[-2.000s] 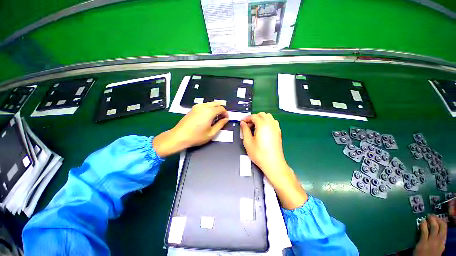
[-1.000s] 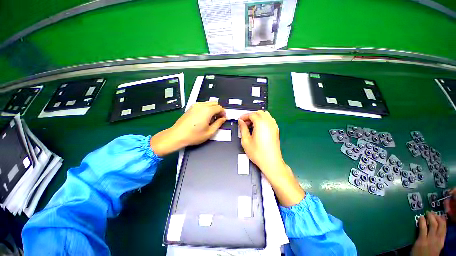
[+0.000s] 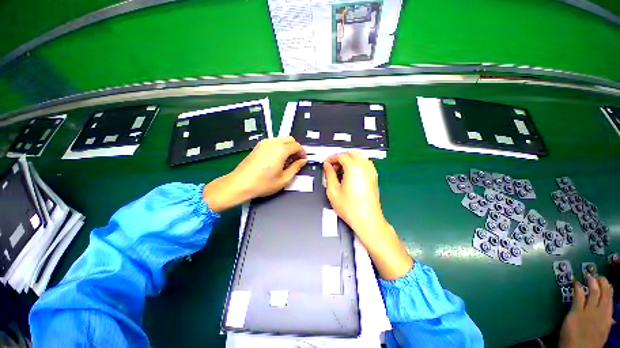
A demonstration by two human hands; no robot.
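A black tablet back cover [image 3: 297,251] with pale patches lies lengthwise in front of me on white interleaf paper [image 3: 370,299]. My left hand [image 3: 268,171] is at the cover's top edge, thumb and fingers pinched together. My right hand [image 3: 353,187] is at the top right corner, fingertips also pinched on the edge. The fingertips are a small gap apart. Any small part between them is hidden or too small to tell.
More covers on white sheets [image 3: 340,124] lie in a row along the rail. A stack of covers and paper [image 3: 51,238] stands at left. Grey ringed pieces [image 3: 503,217] are spread at right, with another person's hand [image 3: 590,312] beyond. An instruction sheet [image 3: 299,34] hangs behind.
The back row of covers has shifted right. My hands have barely moved at the top edge. The neighbour's hand has moved slightly, and the thin tool there no longer shows.
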